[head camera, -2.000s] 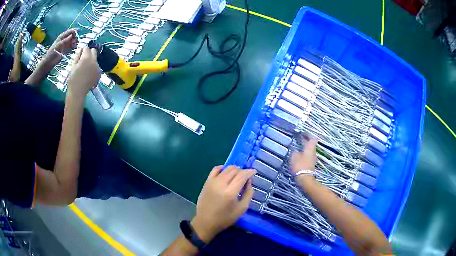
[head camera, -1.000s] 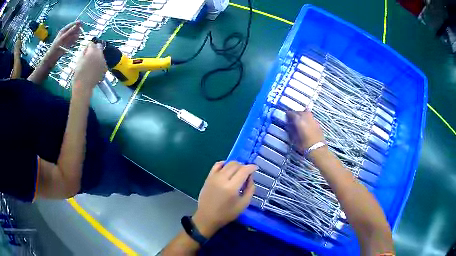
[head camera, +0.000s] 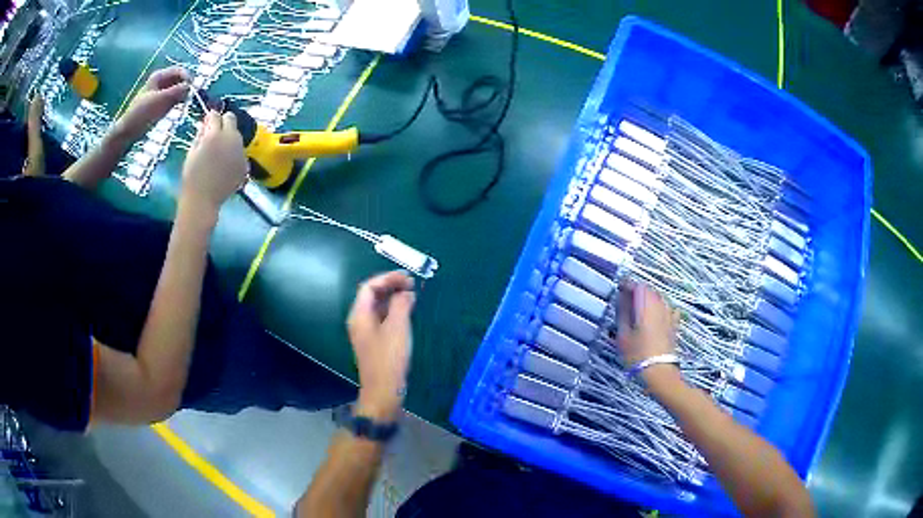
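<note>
A blue tote (head camera: 846, 304) holds two columns of flat white and silver-grey wired units (head camera: 610, 218), their thin white wires (head camera: 698, 243) between the columns. My right hand (head camera: 648, 329) is inside the tote over the wires beside the left column, fingers bent downward; whether it holds anything does not show. My left hand (head camera: 385, 309) is outside the tote, to its left, fingers curled and slightly blurred. Its fingertips are close to a single white unit (head camera: 405, 255) lying on the green bench; whether they touch cannot be told.
A co-worker's hands (head camera: 215, 152) hold a wire by a yellow heat gun (head camera: 304, 147). Its black cord (head camera: 496, 142) loops on the bench. Rows of wired units (head camera: 288, 86) lie at the back left, near a white sheet (head camera: 380, 22). Another yellow tool (head camera: 81, 78) is far left.
My left hand has left the tote's near left rim and moved up and left to the single unit. My right hand has moved down from the left column onto the wires.
</note>
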